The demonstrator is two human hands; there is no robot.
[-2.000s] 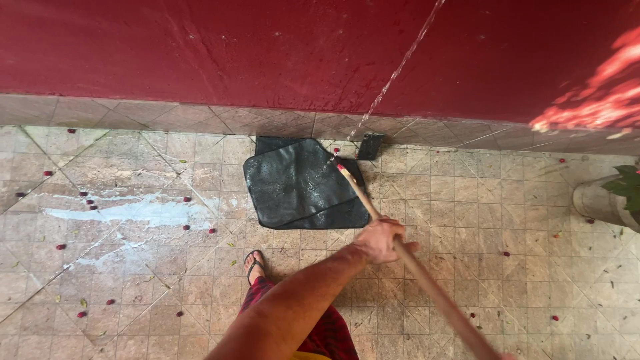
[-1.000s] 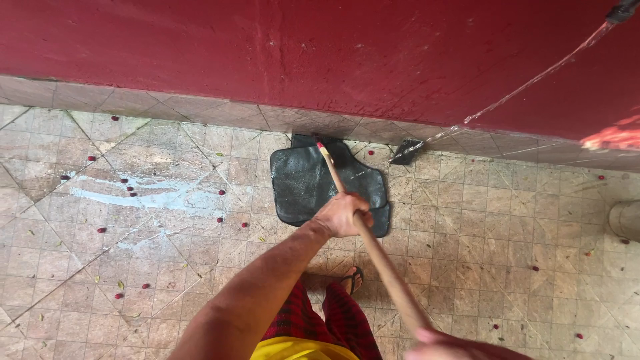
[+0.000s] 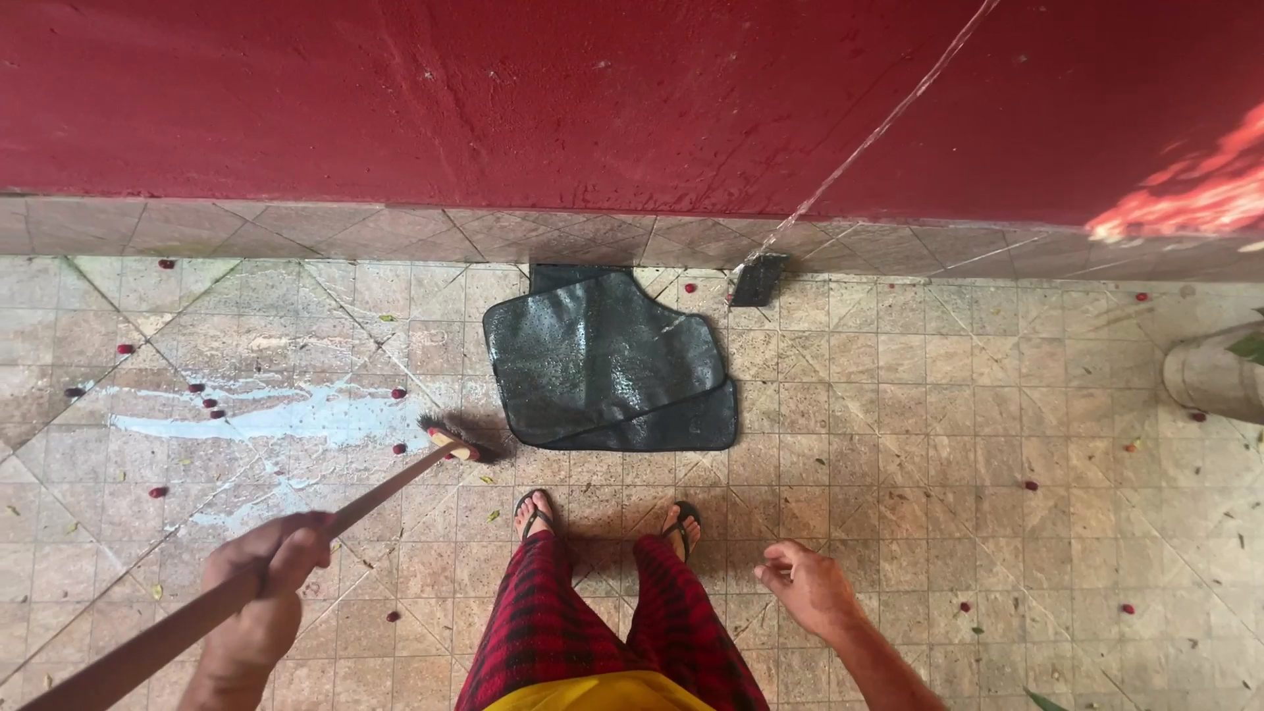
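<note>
My left hand [image 3: 259, 592] is closed around the wooden handle of a broom [image 3: 395, 484], whose bristled head stands on the tiles left of the mats. My right hand [image 3: 812, 591] hangs over the floor at the right with fingers loosely curled and nothing in it. Wet black rubber mats [image 3: 602, 365] lie overlapping on the tiles ahead of my feet, near the wall. A small dark block [image 3: 758, 280] rests at the wall base, where a thin stream of water [image 3: 879, 128] comes down from the upper right.
The red wall [image 3: 553, 109] with a tiled skirting runs across the far side. A water puddle [image 3: 267, 420] spreads at the left. Small red fruits [image 3: 399, 393] and leaves are scattered about. A pot [image 3: 1215, 375] with a plant stands at the right edge. My feet wear flip-flops.
The broom has moved from over the mats to their left side. One hand has let go of the handle; my right hand is now empty. Both feet now show below the mats.
</note>
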